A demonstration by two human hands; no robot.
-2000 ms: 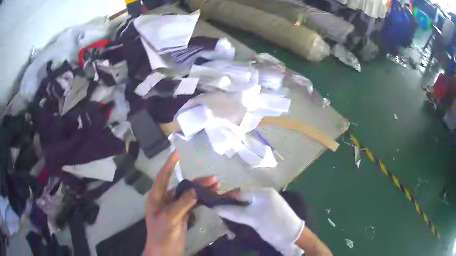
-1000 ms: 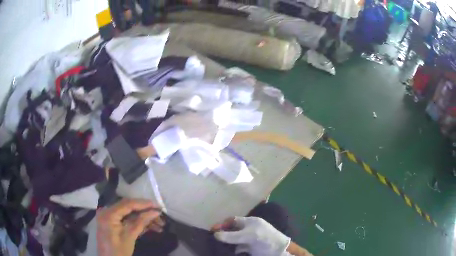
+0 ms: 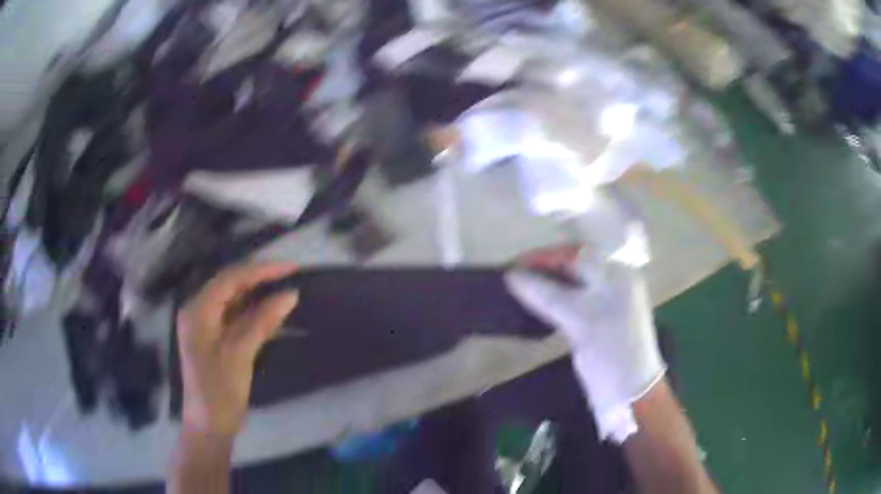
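Note:
A long dark purple-black fabric strip (image 3: 386, 323) is stretched flat between my hands at the near edge of the table. My bare left hand (image 3: 227, 333) pinches its left end between thumb and fingers. My right hand (image 3: 599, 328), in a white glove with bare fingertips, grips its right end. More dark fabric shows below the strip near my left hand; blur hides whether it is a separate piece.
A heap of dark fabric pieces (image 3: 222, 121) lies at the back left. Bright white slips (image 3: 560, 174) lie at the back right, with a white narrow strip (image 3: 448, 217) and a curved tan strip (image 3: 696, 207). The green floor (image 3: 734, 405) shows beyond the table edge.
The view has swung down and left. The dark piece, bunched between my hands two seconds ago, is now spread out lengthwise, with my hands farther apart.

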